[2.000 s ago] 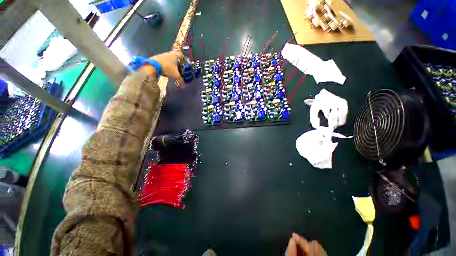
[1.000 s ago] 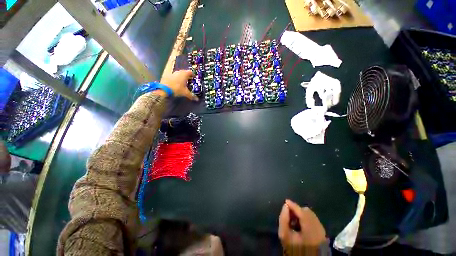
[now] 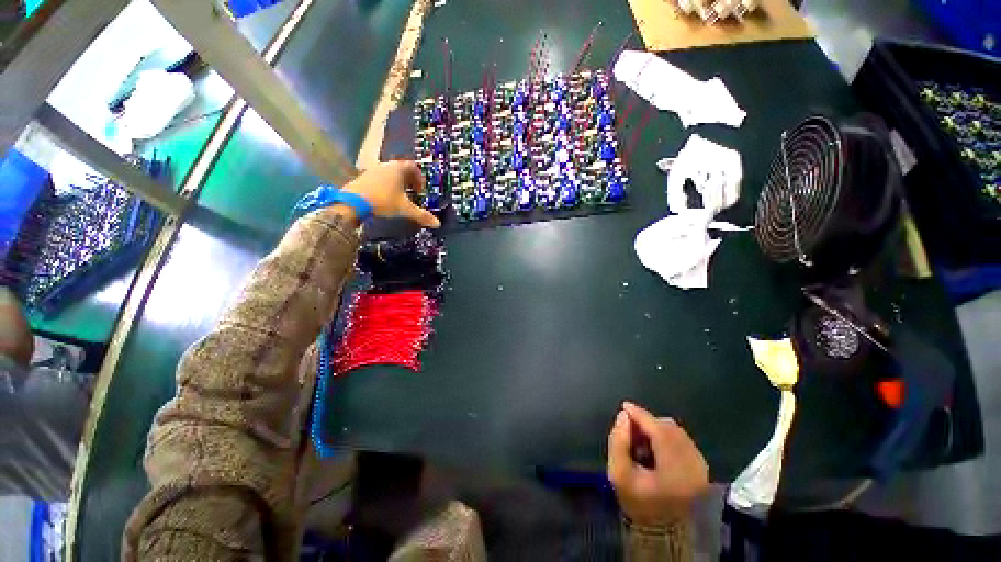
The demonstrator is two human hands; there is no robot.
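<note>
A block of circuit boards point(image 3: 521, 148) with blue parts lies in rows at the upper middle, thin red wires rising from its far side. My left hand point(image 3: 392, 192), with a blue band at the wrist, is at the near left corner of the block, thumb and fingers around the end of the leftmost row; the fingers hide part of it. Bundles of black lead wires point(image 3: 403, 263) and red lead wires point(image 3: 384, 329) lie just nearer. My right hand point(image 3: 655, 461) is at the lower middle, thumb and fingertip together, nothing visible in it.
White crumpled cloths point(image 3: 703, 181) lie right of the boards. A round-grille fan point(image 3: 807, 192), a dark dish point(image 3: 836, 335) and a soldering gun point(image 3: 917, 412) with an orange trigger stand at right. A white strip with a yellow end point(image 3: 777, 362) lies nearer. A black crate point(image 3: 895, 82) is beyond.
My left hand has brought the leftmost board row against the others. My right hand has come further into view from the bottom edge. The view has shifted, so the bench sits higher.
</note>
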